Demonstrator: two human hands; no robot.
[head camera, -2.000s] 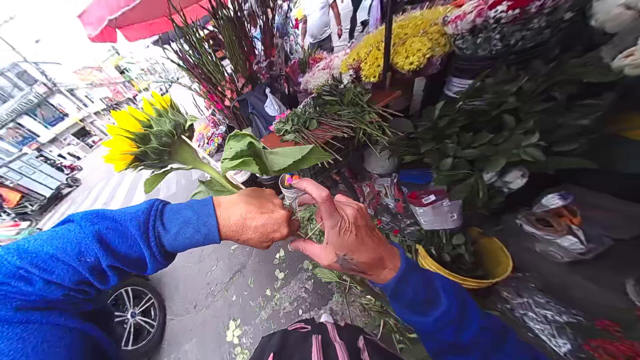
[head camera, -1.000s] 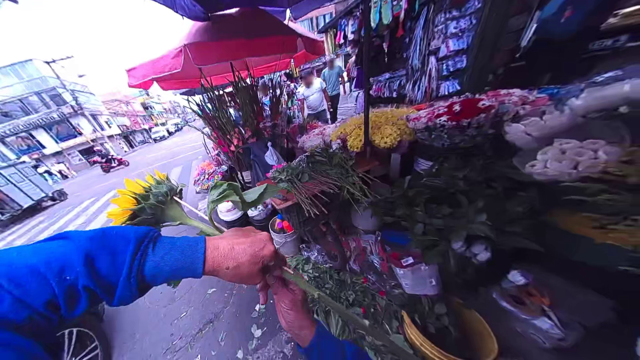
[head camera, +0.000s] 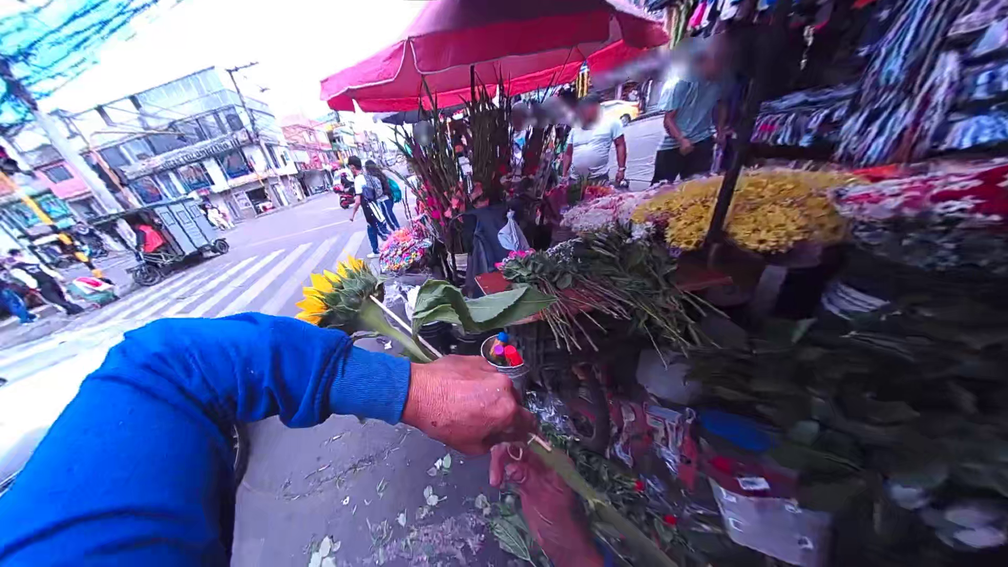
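Observation:
A sunflower (head camera: 343, 293) with yellow petals faces left, its thick green stem running down to the right. My left hand (head camera: 471, 403), in a blue sleeve, is closed round the stem below a large green leaf (head camera: 480, 307). A thin pale stick lies along the stem, and its end shows just past my fist. Under that fist is my right hand (head camera: 539, 492), beside the lower stem with fingers curled; whether it grips anything is unclear.
Behind my left hand stands a small container (head camera: 504, 362) with colourful caps. Cut stems lie on a wooden board (head camera: 496, 283), near yellow flowers (head camera: 748, 209). A red umbrella (head camera: 488, 47), people and a street are beyond; leaf scraps (head camera: 433, 496) litter the pavement.
The view has tilted up towards the street. Two seconds ago my right hand was spread beside my left fist; now it is lower, under the fist and beside the stem.

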